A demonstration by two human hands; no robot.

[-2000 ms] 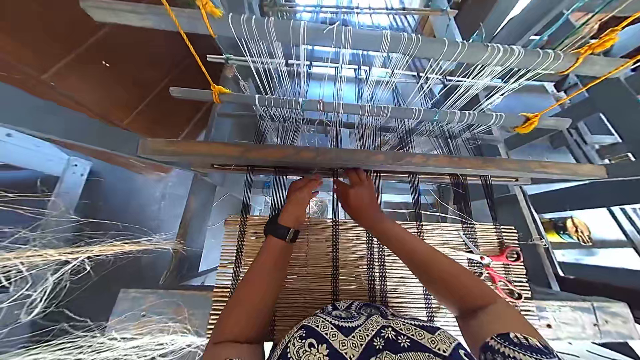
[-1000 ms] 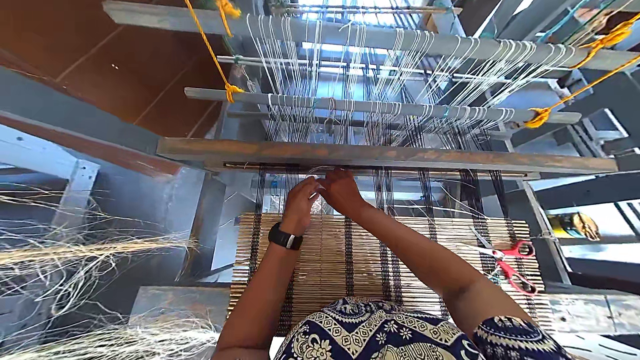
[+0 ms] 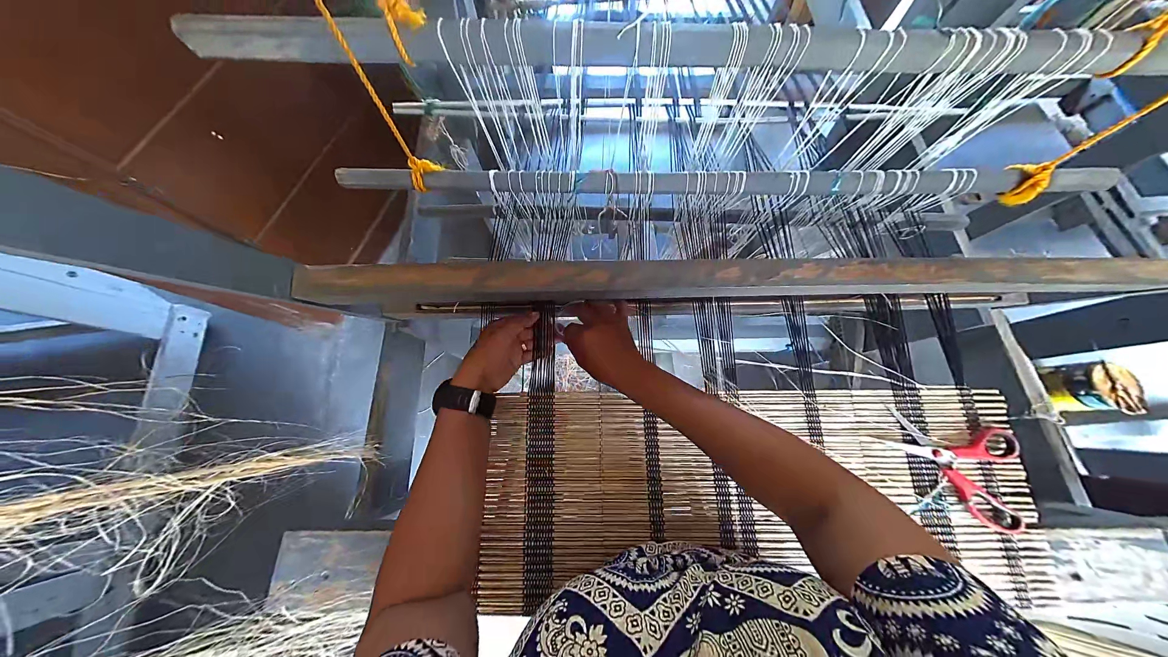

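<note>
My left hand is at the black warp threads on the left of the loom, its fingertips just under the wooden beater beam. On the other side of that thread band, my right hand reaches up to the reed under the beam, its fingertips partly hidden there. Whether either hand pinches a thread cannot be told. Below both hands lies the woven mat of tan reed strips with dark warp bands. Red-handled scissors rest on the mat's right side.
Heddle bars with white string heddles hang beyond the beam from orange cords. Loose natural fibres spread at the left. A cylindrical container lies at the right, beyond the loom's grey side frame.
Both hands were close together to the right of the left thread band; now they are apart, my left hand on that band's left side. The scissors still lie on the mat.
</note>
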